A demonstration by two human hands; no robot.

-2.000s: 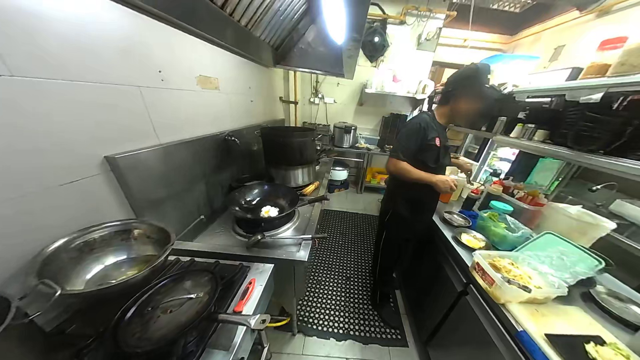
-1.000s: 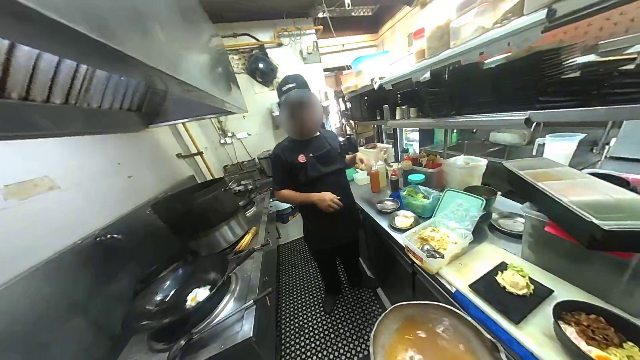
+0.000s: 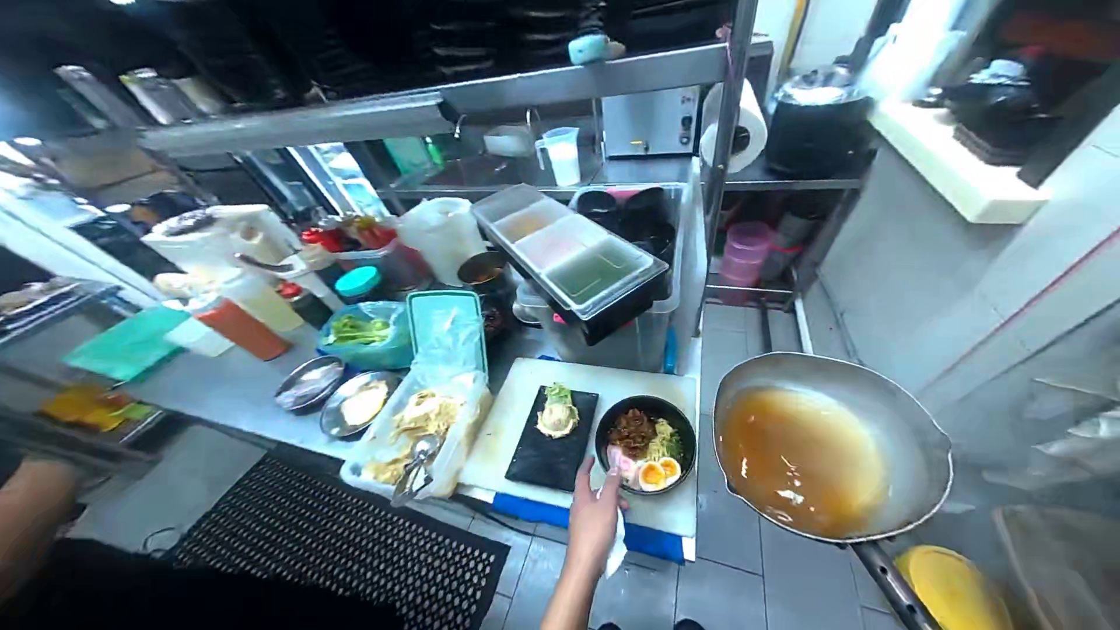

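Observation:
My left hand (image 3: 595, 516) reaches up from the bottom centre, a white cloth or paper (image 3: 617, 547) hanging from its lower fingers. Its extended fingertips are at the near left rim of a black bowl (image 3: 691, 446), which contains dark cooked meat, shredded greens, pink-edged slices and halved eggs. Left of the bowl, a black rectangular slate (image 3: 535, 462) bears a pale scoop of food topped with greens. A metal pan of brown broth (image 3: 805, 455) hangs in the air at the right, tilted; its handle (image 3: 892, 586) runs out of the bottom edge. My right hand is out of view.
The bowl and slate stand on a white cutting board (image 3: 490, 437). Beside it is a plastic tub (image 3: 477, 411) of shredded food with a metal scoop. Behind stand a divided container (image 3: 569, 249) and sauce bottles (image 3: 241, 328). Another person's arm (image 3: 39, 507) shows at left.
The view has swung right and down onto the counter. My left hand has come into view by the black bowl. The broth pan, at the bottom edge one second ago, now shows at the right.

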